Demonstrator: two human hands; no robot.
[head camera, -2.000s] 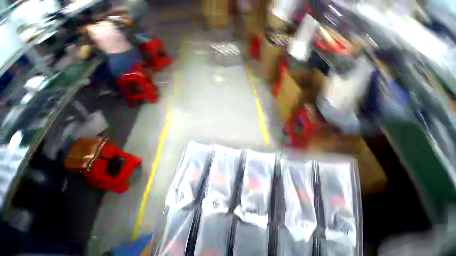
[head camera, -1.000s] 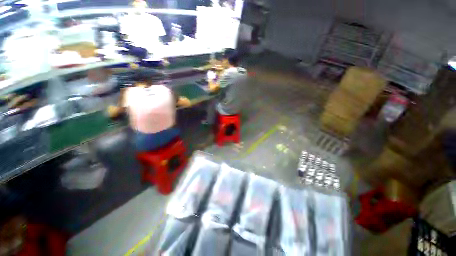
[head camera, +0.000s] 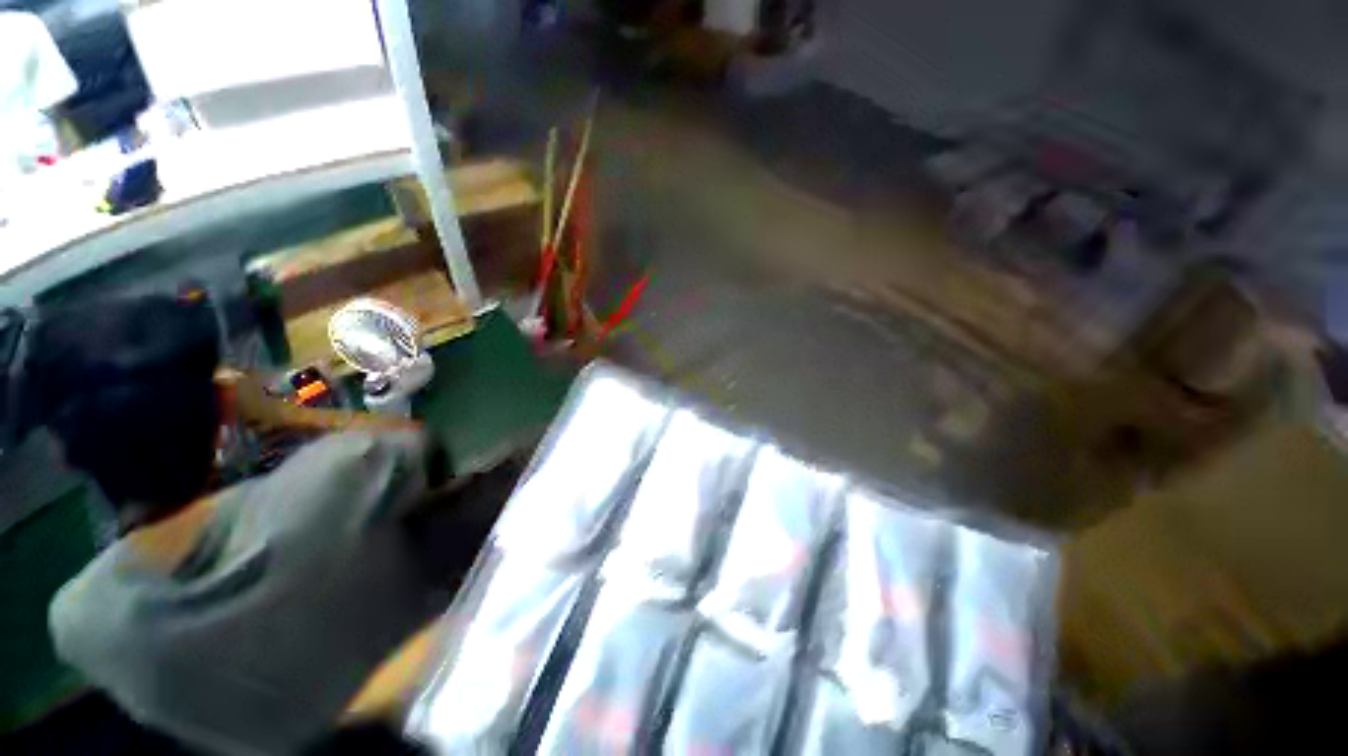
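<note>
A clear blister tray fills the lower middle of the view, tilted, with its far edge towards the aisle. It holds two rows of bagged phones, white translucent sleeves with faint orange-red showing through and dark gaps between them. The near part of the tray is cut off by the bottom edge. My left hand and my right hand are not in view. A small blurred tan patch shows at the tray's lower left; I cannot tell what it is.
A person in a grey top sits close at the left, by a green bench with a small fan and an orange-screened handset. Behind are a white post and red-and-tan sticks. Blurred brown cartons are at the right.
The view has moved along the aisle to the bench end and a seated person. The red stools and yellow lines have left the view. The tray stays in front of me, now more tilted.
</note>
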